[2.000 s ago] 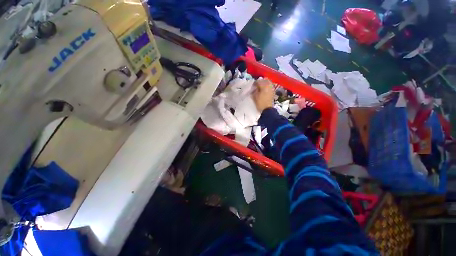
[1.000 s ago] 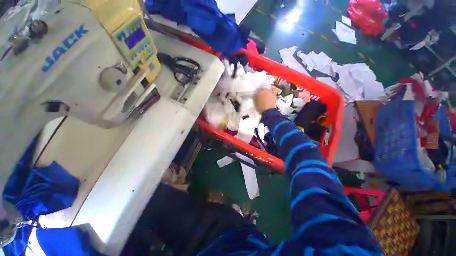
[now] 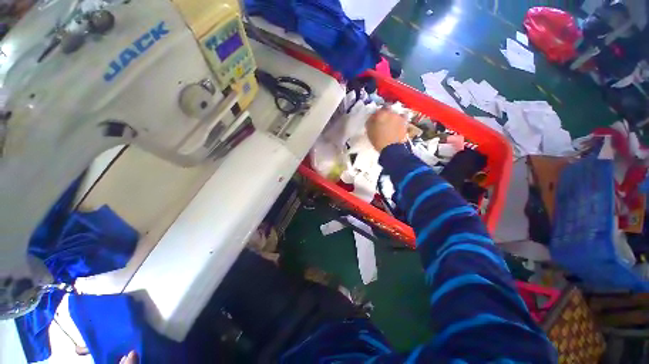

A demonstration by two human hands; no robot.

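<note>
My right hand point(image 3: 386, 129) reaches down into the white scraps point(image 3: 364, 158) in the red plastic basket point(image 3: 504, 167); its fingertips are hidden among the scraps, so I cannot tell if it grips anything. My left hand point(image 3: 129, 357) shows only as fingertips at the bottom edge, beside the blue satin fabric point(image 3: 107, 323). More blue fabric point(image 3: 96, 242) lies bunched on the bed of the cream-white JACK sewing machine point(image 3: 153, 78).
Black scissors point(image 3: 292, 94) lie on the table's right end. Dark blue fabric point(image 3: 324, 28) drapes behind the basket. White paper pieces point(image 3: 534, 124), a red bag point(image 3: 553, 34) and a blue basket point(image 3: 583, 220) are on the green floor. A patterned woven box point(image 3: 575, 330) stands lower right.
The view has shifted, so the machine and basket sit further right. My right hand has stayed in the basket, moving about in the scraps. My left fingertips now show at the bottom edge.
</note>
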